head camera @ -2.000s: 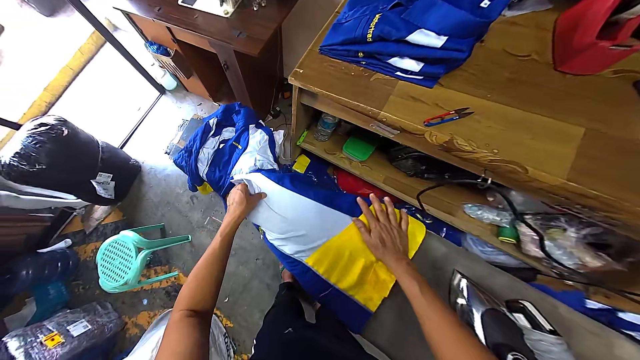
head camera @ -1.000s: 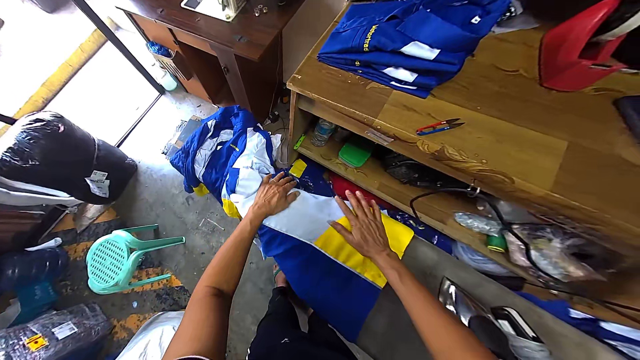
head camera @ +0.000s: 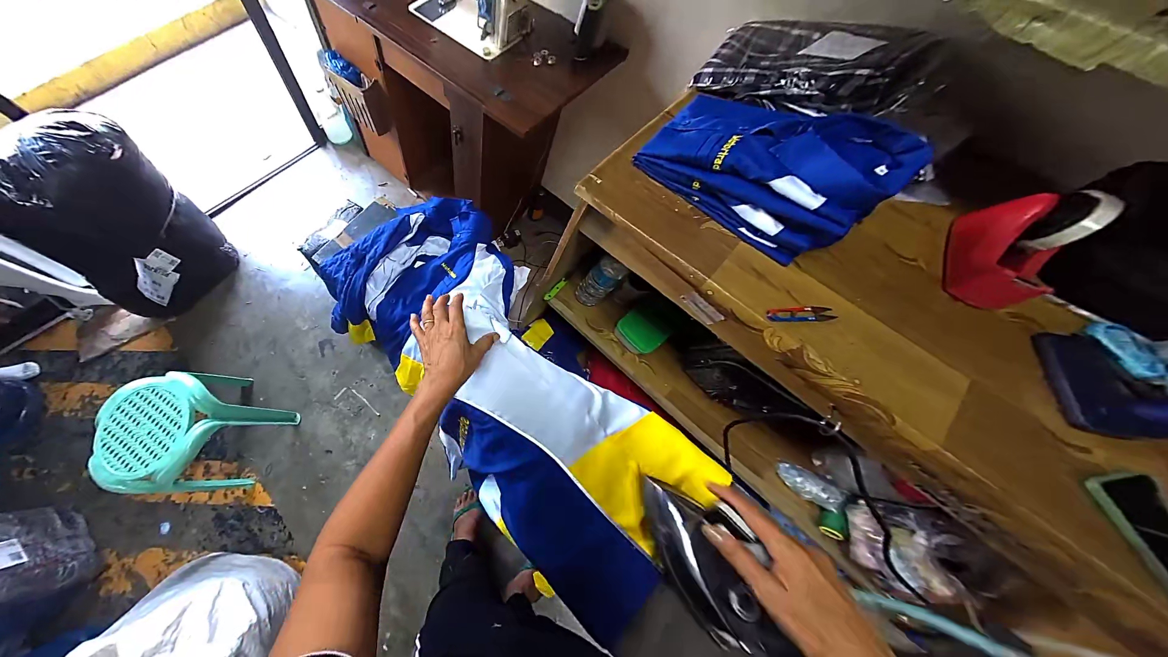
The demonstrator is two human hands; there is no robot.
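A blue, white and yellow garment lies stretched over a dark-covered board, with more of its cloth bunched at the far end. My left hand rests on the white and blue cloth near that bunch, fingers spread, gripping nothing. My right hand is around the handle of a clothes iron at the near right. The iron's front part is over the yellow panel; its soleplate is hidden, and motion blurs the hand a little.
To the right, a wooden shelf unit carries folded blue garments, thread snips and a red object. A black cord hangs before it. A green plastic stool and black wrapped bundle stand left.
My right hand has left the yellow cloth and taken hold of the iron, which is now over the garment's near end. My left hand stays on the cloth near the bunched part.
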